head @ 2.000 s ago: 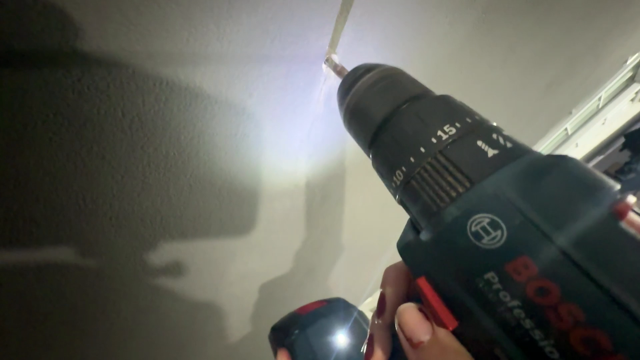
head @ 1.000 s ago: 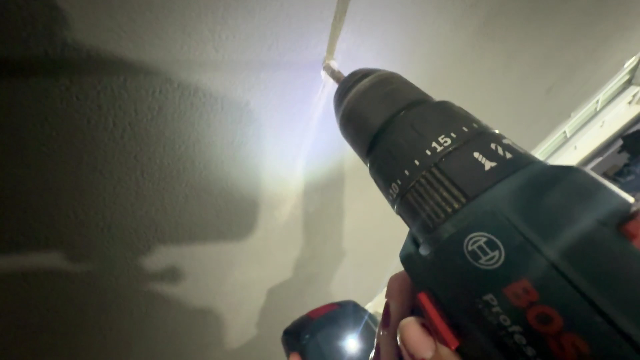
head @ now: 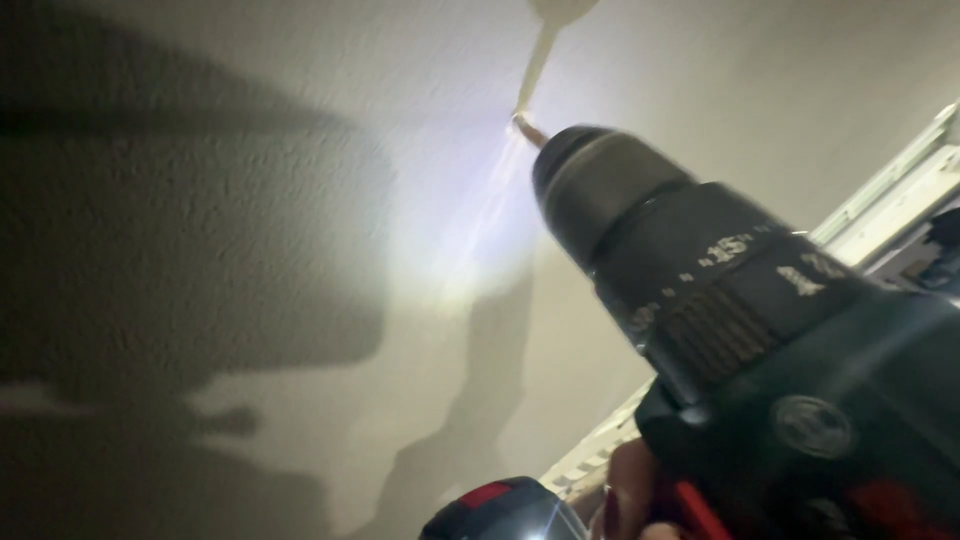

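Note:
A dark green and black Bosch cordless drill reaches in from the lower right, its chuck pointing up and left. The short bit meets the pale textured wall at the lower end of a narrow shadow. My right hand is wrapped around the drill's grip beside the red trigger; only some fingers show, with dark red nails. Below left, the drill's foot carries a lit lamp that brightens the wall around the bit. My left hand is out of view.
Large dark shadows fall across the left of the wall. A white rail or frame runs diagonally along the right, with dark items behind it that are too blurred to name. Part of a pale slatted edge shows below the drill.
The view has shifted slightly, and a rounded shadow now shows at the top above the bit. The drill's markings look more blurred. The bit stays at the wall in all frames.

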